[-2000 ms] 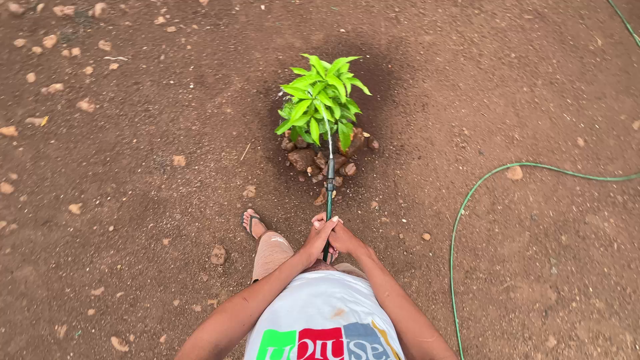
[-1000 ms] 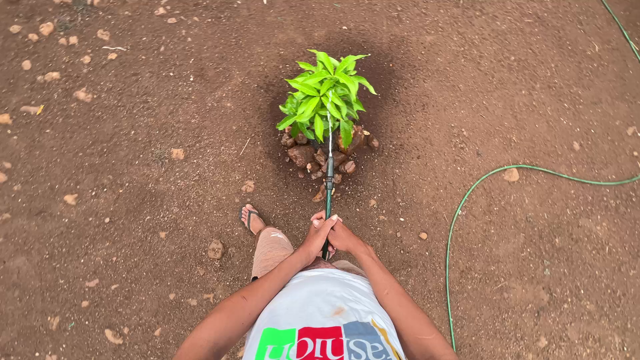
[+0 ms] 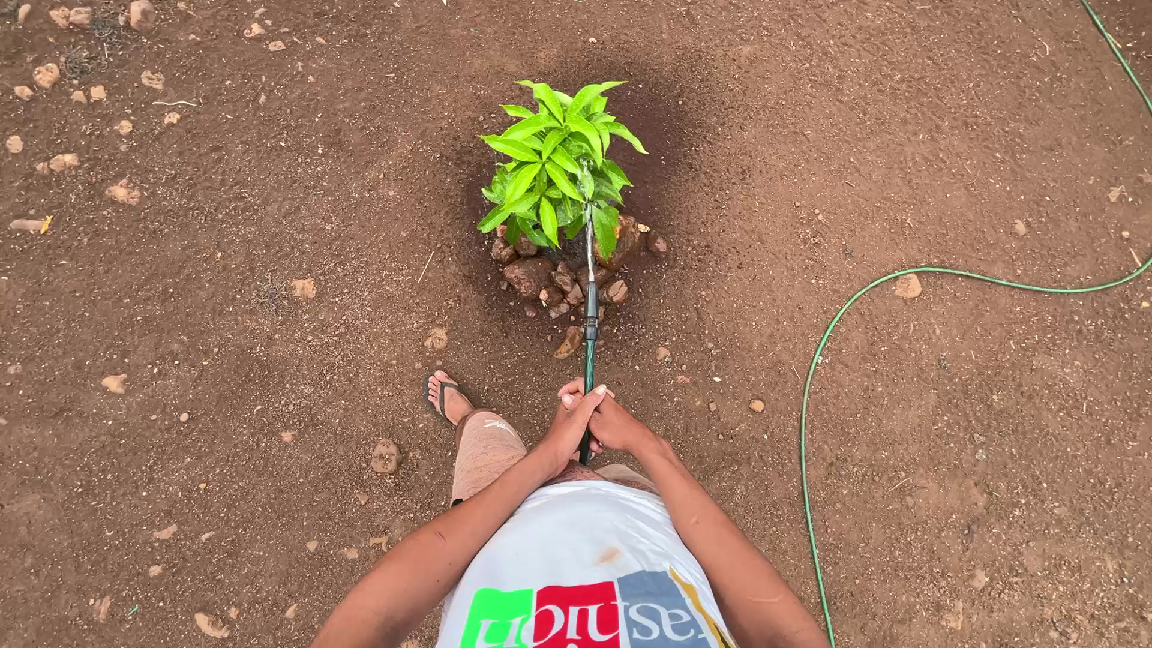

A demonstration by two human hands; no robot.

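Note:
A green garden hose with a black nozzle [image 3: 591,310] points away from my body, and a thin jet of water [image 3: 589,243] comes out of its tip. My left hand [image 3: 616,423] and my right hand [image 3: 569,421] are closed together around the hose at waist height, thumbs near each other; some fingers are hidden. The jet meets the lower right leaves of a small leafy plant [image 3: 549,171]. Brown stones [image 3: 529,277] lie at the plant's base on dark, wet soil [image 3: 661,135].
More green hose [image 3: 814,360] curves over the bare brown soil on the right. My right foot in a flip-flop [image 3: 445,396] stands left of the nozzle. Loose stones [image 3: 123,192] are scattered at the left, and one [image 3: 386,456] lies near my right leg.

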